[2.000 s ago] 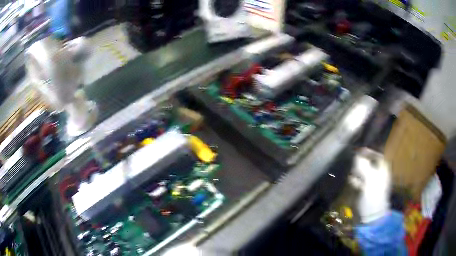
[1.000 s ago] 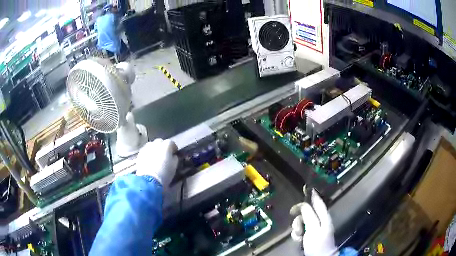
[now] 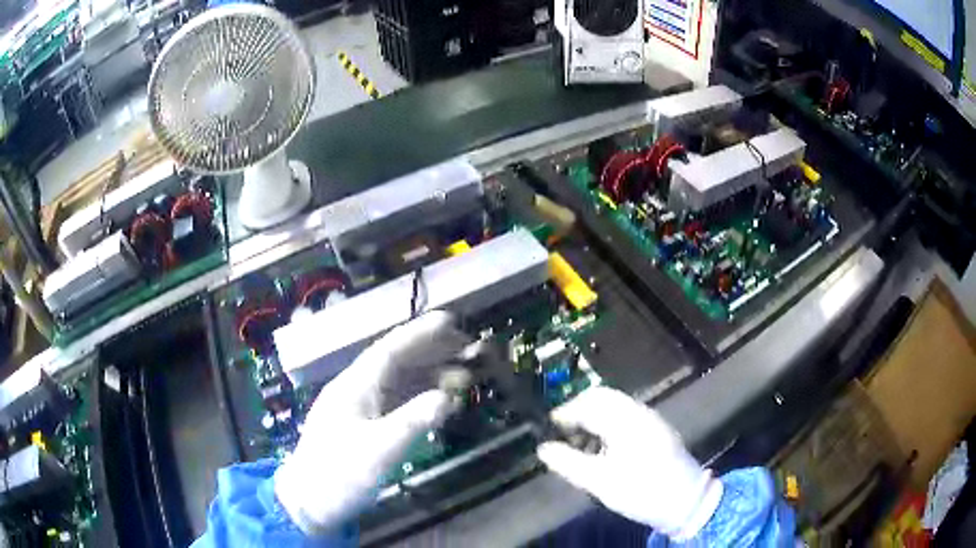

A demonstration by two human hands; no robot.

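Observation:
A green circuit board (image 3: 280,401) lies in a black carrier in front of me, with a long silver heatsink (image 3: 428,305), dark red toroids (image 3: 260,324) and a yellow block (image 3: 572,280) at its right end. My left hand (image 3: 375,417), in a white glove, is over the board in front of the heatsink, with its thumb and fingers around a small greyish piece that is too blurred to name. My right hand (image 3: 626,460), also gloved, is at the board's near right edge, its fingertips closed on a small dark piece. Both hands hide part of the board.
A second board (image 3: 685,241) lies to the right, and another (image 3: 145,273) at the left. A white fan (image 3: 230,91) and a white blower (image 3: 605,45) stand behind the line. A metal rail (image 3: 771,364) and an open cardboard box (image 3: 931,375) are at the right.
My left hand has moved from the board's far side to the near side of the heatsink. My right hand has moved left to the board's edge. The view has tilted down.

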